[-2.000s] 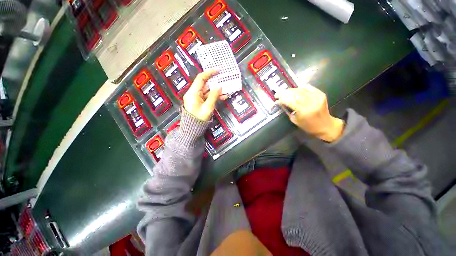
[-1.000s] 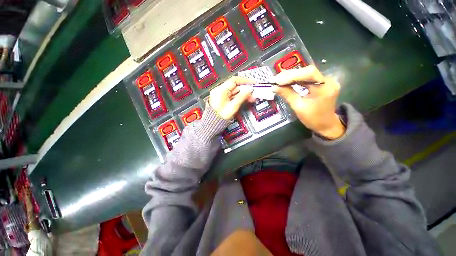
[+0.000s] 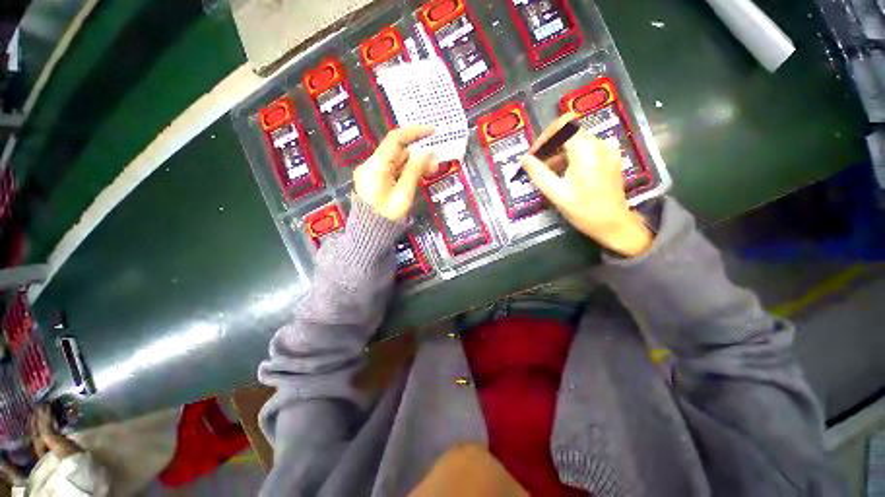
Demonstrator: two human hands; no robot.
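Observation:
The clear blister tray (image 3: 254, 184) lies on the dark-green bench, with red-and-black units in two rows of pockets. My left hand (image 3: 388, 178) holds the small-label sheet (image 3: 427, 105), covered in rows of tiny dark marks, over the middle of the tray. My right hand (image 3: 587, 184) holds the black tweezers (image 3: 555, 142) over the near row. Their tip is down at a red-and-black unit (image 3: 507, 160) in that row. I cannot make out a sticker at the tip. The left forearm and hand partly cover some near units.
The pale board (image 3: 291, 27) lies beyond the tray. A white roll or tube (image 3: 753, 31) is at the far right of the bench (image 3: 175, 291). Clear plastic shows at the right edge. Part of another person, a pale sleeve (image 3: 73, 476), is at lower left.
My hands were together at the label sheet one second before. Now my left hand holds the sheet further left, and the tweezers have moved down to a near-row unit. The camera view has shifted.

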